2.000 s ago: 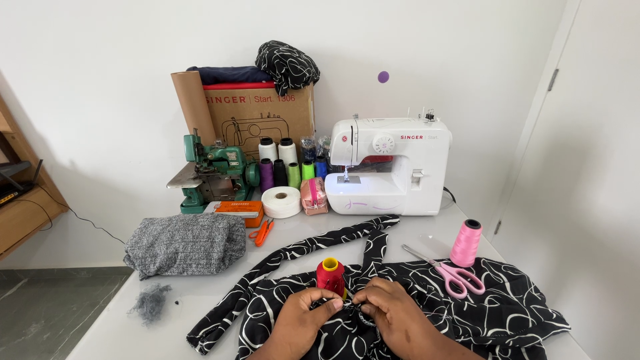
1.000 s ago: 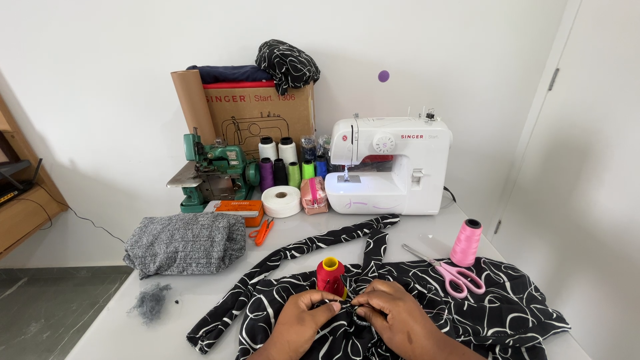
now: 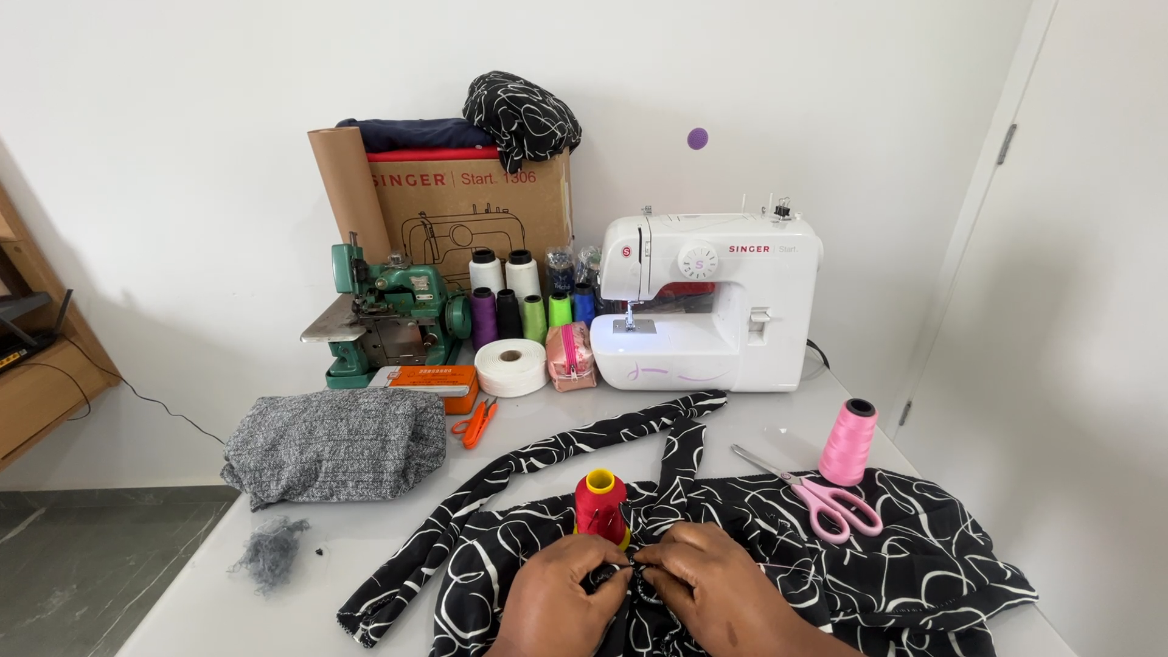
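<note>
Black fabric with white curved lines [image 3: 931,557] lies along the table's front, a long narrow strip of it [image 3: 438,538] reaching up and across. My left hand [image 3: 566,593] pinches the fabric between thumb and fingers. Close beside it, my right hand [image 3: 712,584] grips the same cloth, fingertips almost meeting the left ones. Just behind them stands a red thread cone [image 3: 599,511] with a yellow top and what look like pins or needles in it. Pink-handled scissors [image 3: 830,506] rest on the cloth at right, next to a pink thread cone [image 3: 849,443]. Any small item between my fingertips is hidden.
A white Singer sewing machine [image 3: 776,301] with its lamp lit stands behind, a green overlock machine [image 3: 401,310] further left. Thread cones [image 3: 484,315], a white tape roll [image 3: 513,368], orange thread snips [image 3: 474,422], folded grey fabric [image 3: 333,447] and a clump of grey lint [image 3: 272,555] also occupy the table.
My fingers have shifted slightly on the fabric, both hands staying close together in front of the red cone. The other things lie as before.
</note>
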